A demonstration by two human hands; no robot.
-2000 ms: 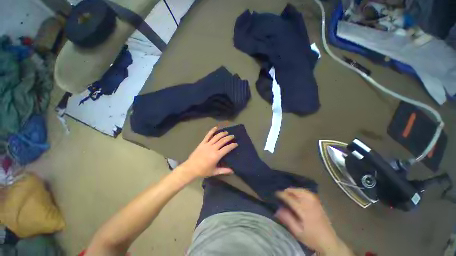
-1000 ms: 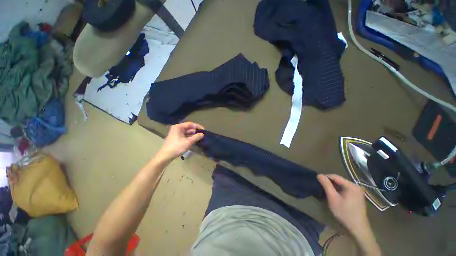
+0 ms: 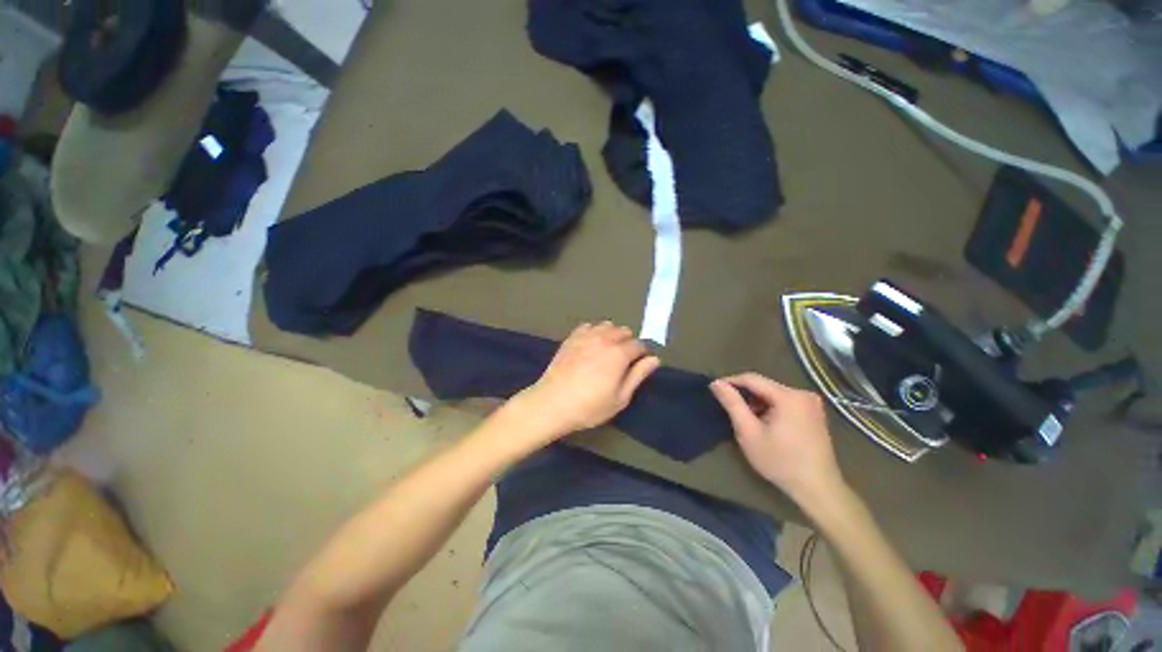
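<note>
A single navy cut fabric piece (image 3: 472,357) lies along the table edge nearest my body. My left hand (image 3: 593,376) rests on its middle, fingertips beside the lower end of a narrow white strip (image 3: 664,242). My right hand (image 3: 775,427) pinches the piece's right end between thumb and finger. A steam iron (image 3: 924,382) lies to the right of my right hand, its pointed metal soleplate facing left. A layered stack of navy pieces (image 3: 421,223) lies left of centre. A looser navy heap (image 3: 701,115) lies at the top, touching the white strip.
A flat black pad (image 3: 1045,248) with orange bars lies at right, under a pale hose (image 3: 949,133). A small black tool (image 3: 877,77) is near the hose. A blue tray (image 3: 911,41) is upper right. A padded arm with a dark roll (image 3: 121,51) is upper left.
The fabric piece has gone from held stretched between both hands to lying on the table. My left hand has moved right to its middle. My right hand still pinches the right end.
</note>
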